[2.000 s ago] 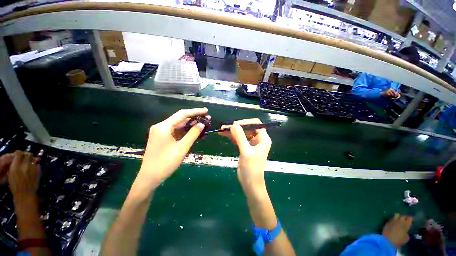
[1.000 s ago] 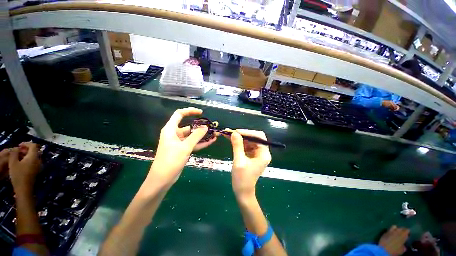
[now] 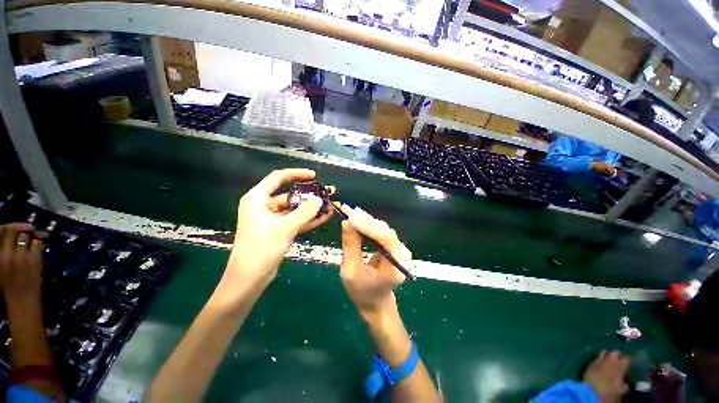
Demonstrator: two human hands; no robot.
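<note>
My left hand [image 3: 272, 224] holds a small dark round assembly [image 3: 309, 194] between thumb and fingers, above the white rail. Reddish and silvery bits show on it; its detail is too small to tell. My right hand [image 3: 372, 256] grips a thin black pen-like tool [image 3: 392, 260]. The tool slants from lower right up to its tip at the assembly's right side. Whether the tip touches is hard to tell. A blue band [image 3: 394, 371] is on my right wrist.
A black pocketed tray [image 3: 94, 295] and another worker's hand [image 3: 20, 264] are at left. The white rail [image 3: 489, 281] crosses the green bench. Black trays [image 3: 489, 173] and clear trays [image 3: 279, 118] stand beyond. Another worker's hand [image 3: 609, 376] and a red bin [image 3: 679, 296] are at right.
My right hand has moved lower and a little left. The tool has turned from nearly level to a steep slant, with its back end down. My left hand still holds the assembly.
</note>
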